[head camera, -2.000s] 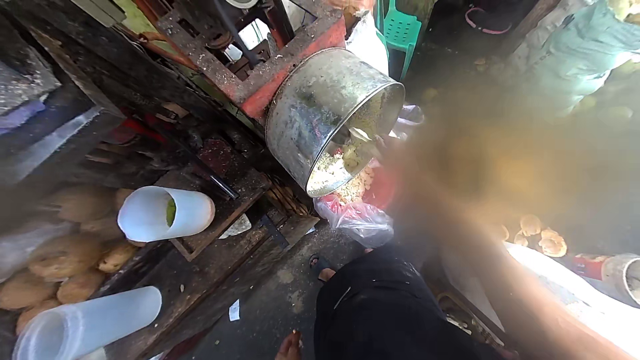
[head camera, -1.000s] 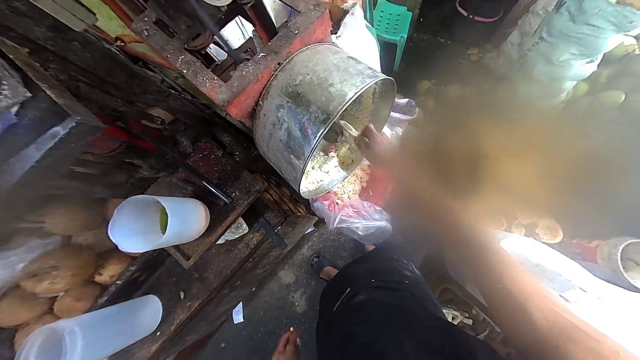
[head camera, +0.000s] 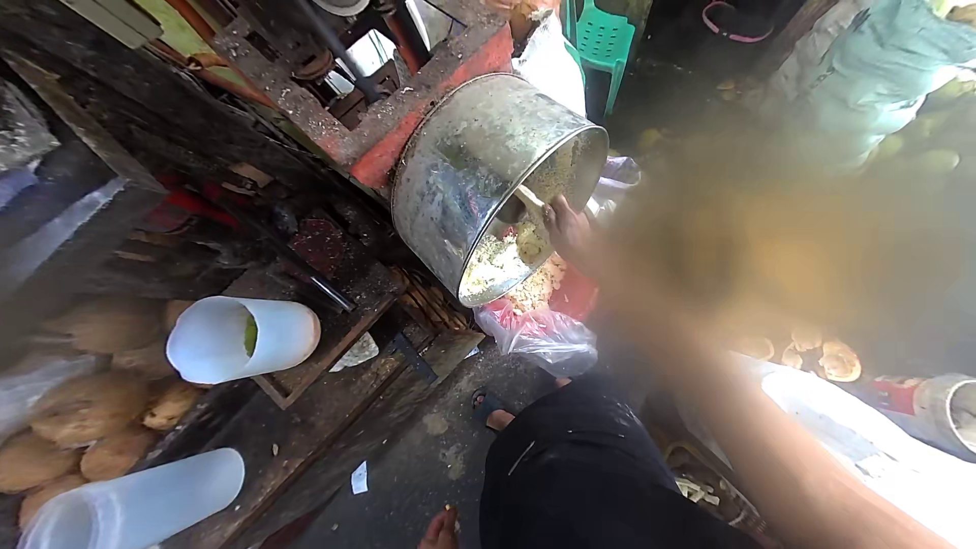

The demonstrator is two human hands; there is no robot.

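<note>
My right hand (head camera: 570, 229) reaches into the mouth of a large, tilted metal drum (head camera: 488, 145), its fingers closed around a short pale stick-like tool (head camera: 531, 198). Whitish shredded material, likely grated coconut (head camera: 499, 263), lies in the drum and spills over its lower rim into a clear plastic bag (head camera: 545, 343) with red beneath. Only the fingers of my left hand (head camera: 439, 530) show at the bottom edge; whether they hold anything is unclear.
Two translucent plastic containers (head camera: 282, 339) (head camera: 164, 488) lie on the wooden bench beside husked coconuts (head camera: 91, 408). A red-edged machine frame (head camera: 389, 145) adjoins the drum. Behind are a green plastic chair (head camera: 602, 38) and pale sacks (head camera: 862, 76). A bucket (head camera: 926, 408) stands at right.
My right hand has shifted slightly about the drum's mouth with the pale tool. The left fingers remain at the bottom edge.
</note>
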